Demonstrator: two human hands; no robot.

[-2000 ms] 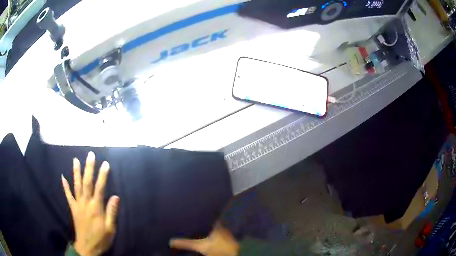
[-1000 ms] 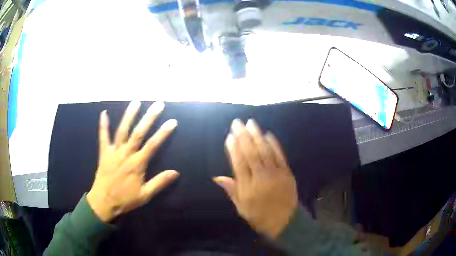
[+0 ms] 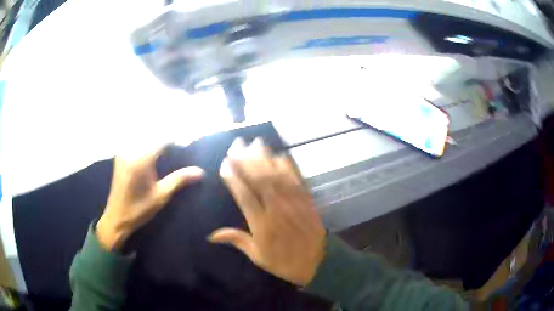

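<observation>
A black fabric panel (image 3: 182, 243) lies on the white machine table, its near part over the front edge. My left hand (image 3: 136, 194) rests on its upper left part, thumb spread to the right, fingertips lost in glare. My right hand (image 3: 273, 212) lies flat on the panel near its upper right corner, thumb out to the left, blurred. Neither hand visibly grips the cloth. The sewing machine head (image 3: 200, 58) is above the panel, blurred. A small dark cylinder (image 3: 234, 100) points down just beyond the panel's far edge. The needle area is washed out by glare.
A smartphone (image 3: 419, 127) lies right of the panel. The grey ruled table edge (image 3: 395, 188) runs along the front right. Dark cloth (image 3: 480, 218) hangs below it. Small supplies (image 3: 486, 100) lie at the table's right end. The black control panel (image 3: 474, 42) is upper right.
The view has shifted. The panel's right end has moved left and its far edge is now slanted. My hands are closer together, the left one's fingers farther up into the glare.
</observation>
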